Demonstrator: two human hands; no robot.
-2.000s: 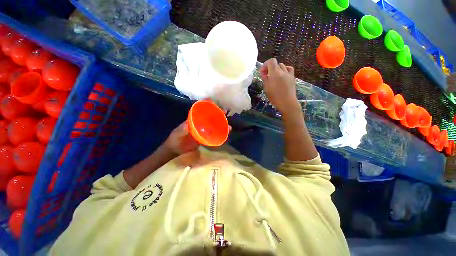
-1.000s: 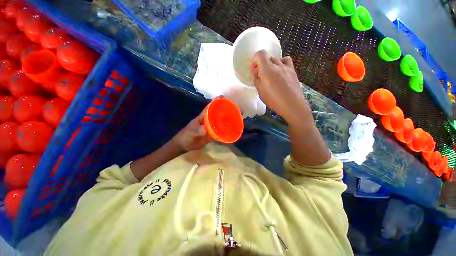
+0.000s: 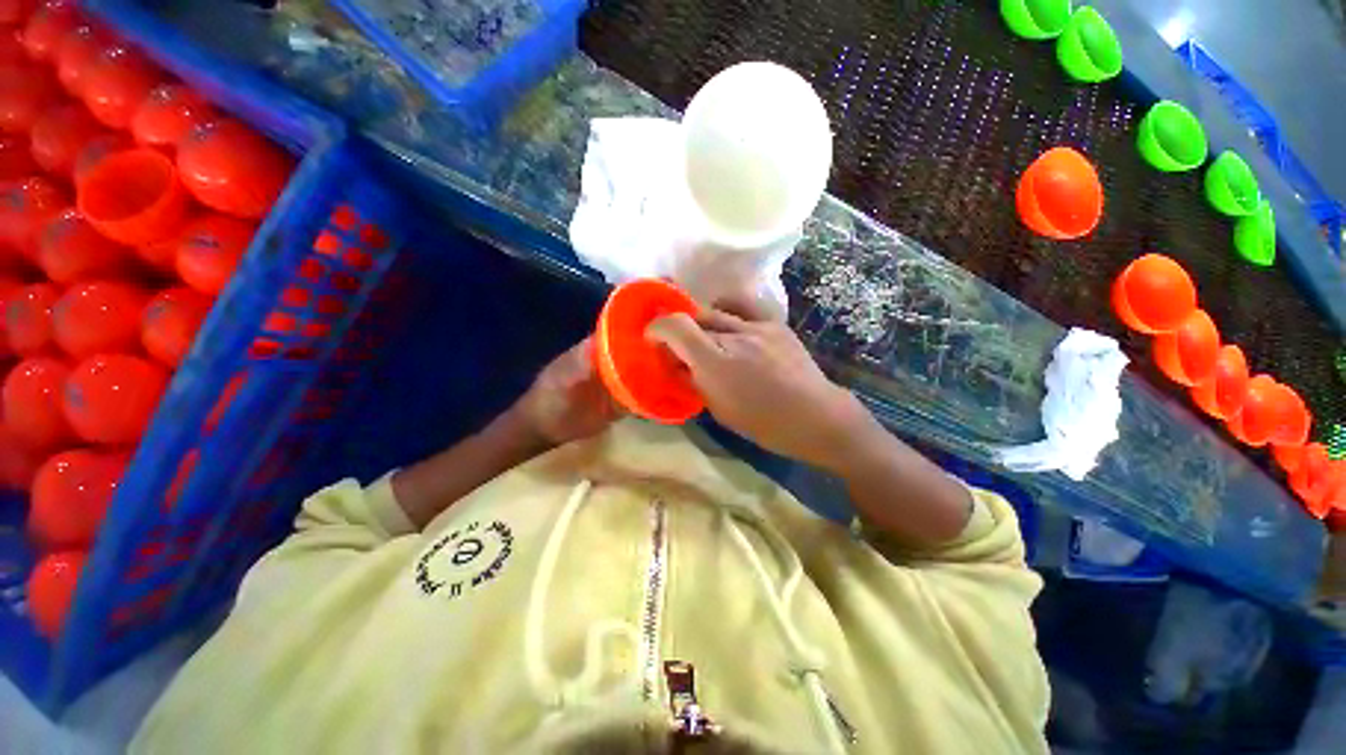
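My left hand holds an orange shell from its left side, with the open side facing up. My right hand reaches over the shell's right rim, with its fingertips inside the shell. Whether the fingertips pinch anything cannot be seen. The white cup stands on a crumpled white rag just beyond the shell. Small silvery loose parts lie scattered on the ledge to the right of the cup.
A blue crate full of orange shells stands at the left. A blue tray sits at the upper left of the ledge. A second white rag lies farther right. The mesh conveyor carries orange shells; green shells line its far side.
My right hand was by the loose parts, then over the white cup, and is now at the held shell with its fingertips inside. My left hand still holds the shell.
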